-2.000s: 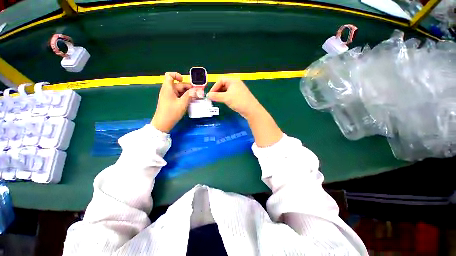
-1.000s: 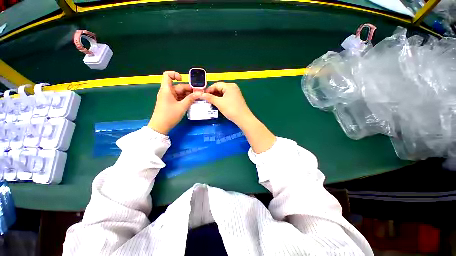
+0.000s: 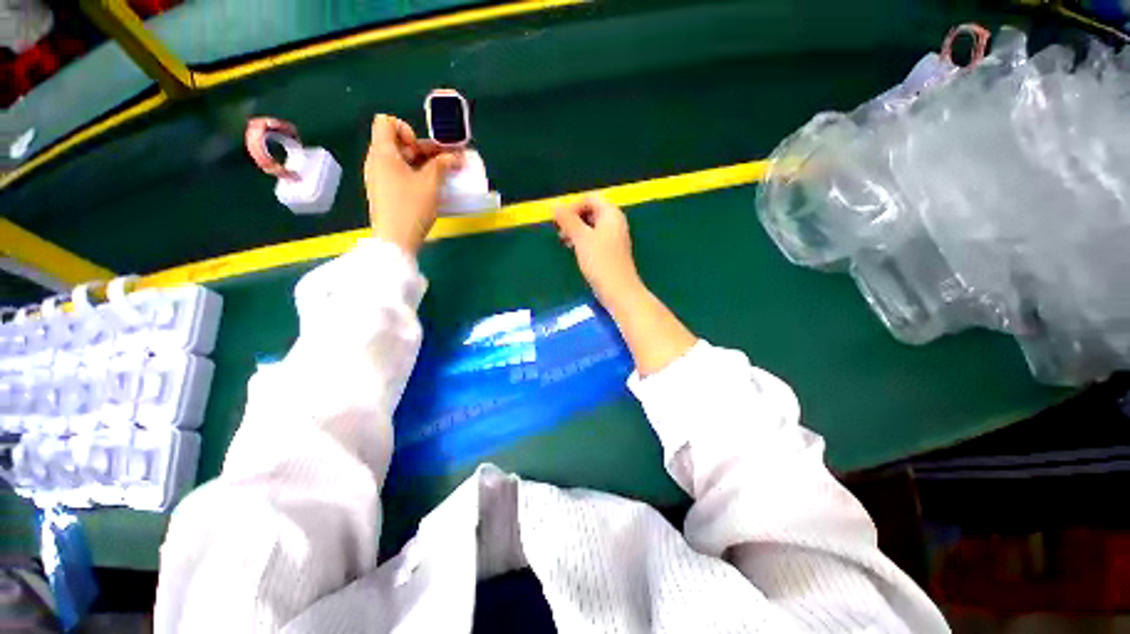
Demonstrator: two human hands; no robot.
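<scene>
A smartwatch with a dark lit screen and pink rim stands upright on a white stand at the yellow stripe, over the green belt's near edge. My left hand grips the watch's band at its left side, just under the case. My right hand is apart from the watch, to its right below the stripe, with thumb and fingertips together. Whether a tiny piece is between them cannot be told. Glossy blue film lies on the green table between my forearms.
Another pink-banded watch on a white stand is on the belt at left, and one more pink band shows at upper right. Grouped white stands fill the left. Clear plastic covers are heaped at right.
My left hand has moved forward and left with the watch and stand, from the table to the stripe. My right hand has come off the watch. The view has tilted; the belt's left watch sits further right.
</scene>
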